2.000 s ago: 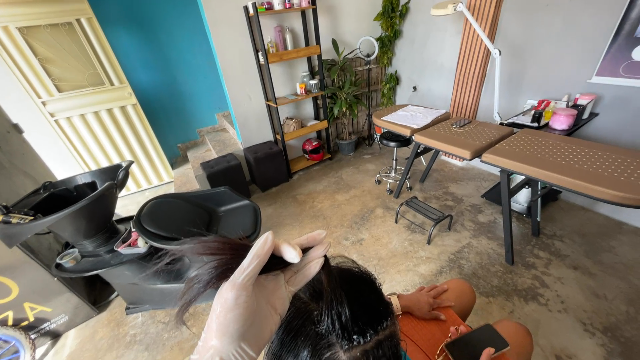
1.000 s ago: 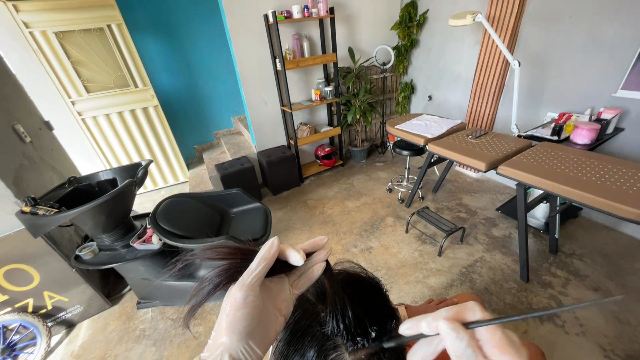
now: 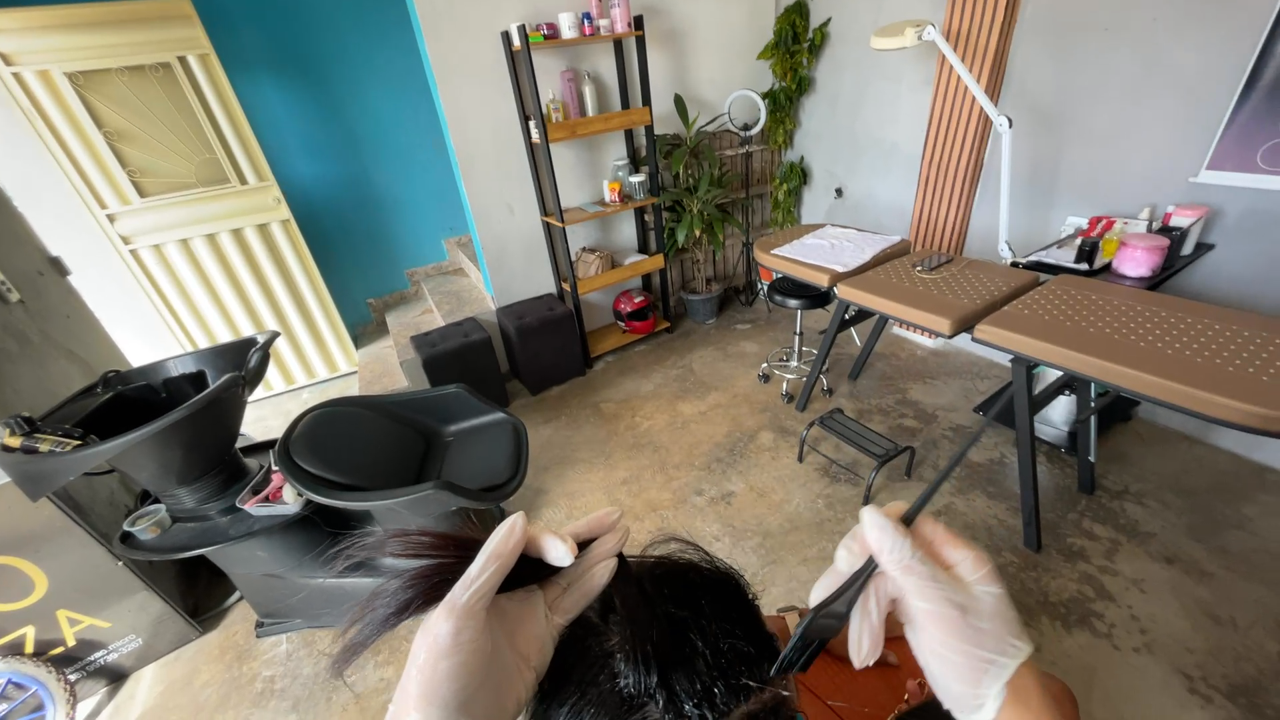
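A seated person's head of dark, wet-looking hair (image 3: 650, 640) is at the bottom centre. My left hand (image 3: 510, 620), in a pale translucent glove, pinches a lifted section of hair between thumb and fingers, its reddish-brown ends (image 3: 400, 580) fanning out to the left. My right hand (image 3: 930, 600), gloved likewise, holds a black tint brush (image 3: 835, 610) by its handle. The handle's thin end points up and right, and the bristles are down at the right side of the hair; whether they touch it I cannot tell.
A black shampoo basin (image 3: 150, 420) and its black chair (image 3: 400, 450) stand at the left. A wooden shelf rack (image 3: 600, 125) is behind. Brown padded treatment tables (image 3: 1140, 340), a black step stool (image 3: 855, 440) and a wheeled stool (image 3: 798, 295) are at the right.
My right hand came into view with the tint brush, low over the hair a second ago; its handle has since swung from nearly level to steeply upward. My left hand still holds the hair.
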